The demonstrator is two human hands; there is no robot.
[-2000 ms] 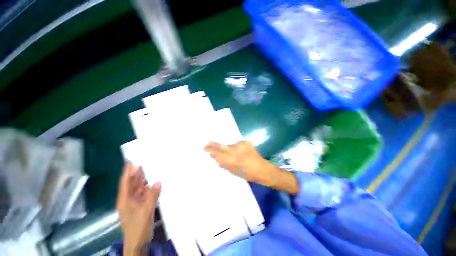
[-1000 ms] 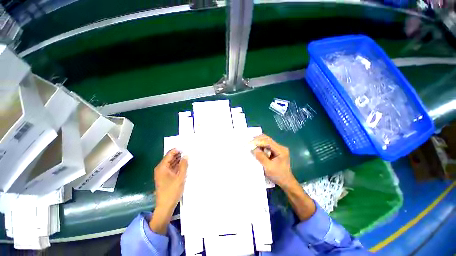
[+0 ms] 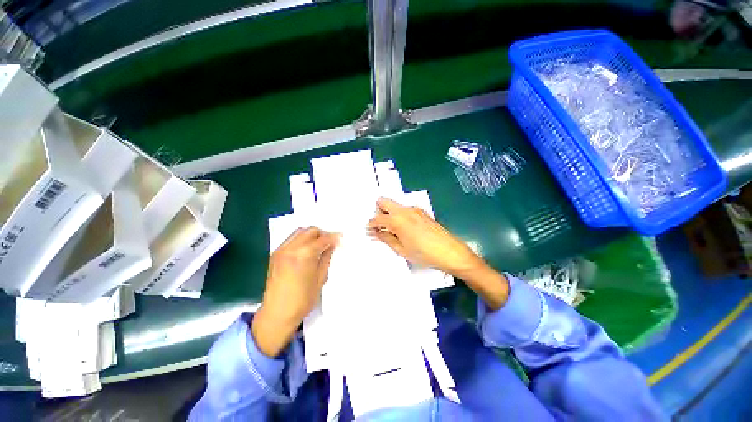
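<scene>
A white box blank (image 3: 375,309) with notched flaps lies in front of me, its lower end towards my lap. My left hand (image 3: 303,276) is over its left part, fingertips bunched together on the card. My right hand (image 3: 416,235) reaches over from the right, fingertips at the blank's upper middle. The glare on the card hides whether either hand pinches something thin. A small loose pile of clear plastic parts (image 3: 486,167) lies on the belt right of the blank.
A blue basket (image 3: 569,169) of clear parts stands at the right. A green waste bag (image 3: 631,288) with white strips is below it. White boxes (image 3: 107,272) lean at the left, above more blanks (image 3: 66,350). A metal post (image 3: 386,70) rises behind the blank.
Both hands have moved inward from the blank's side edges to its middle. The blank's lower flaps now splay outward. The view has shifted slightly.
</scene>
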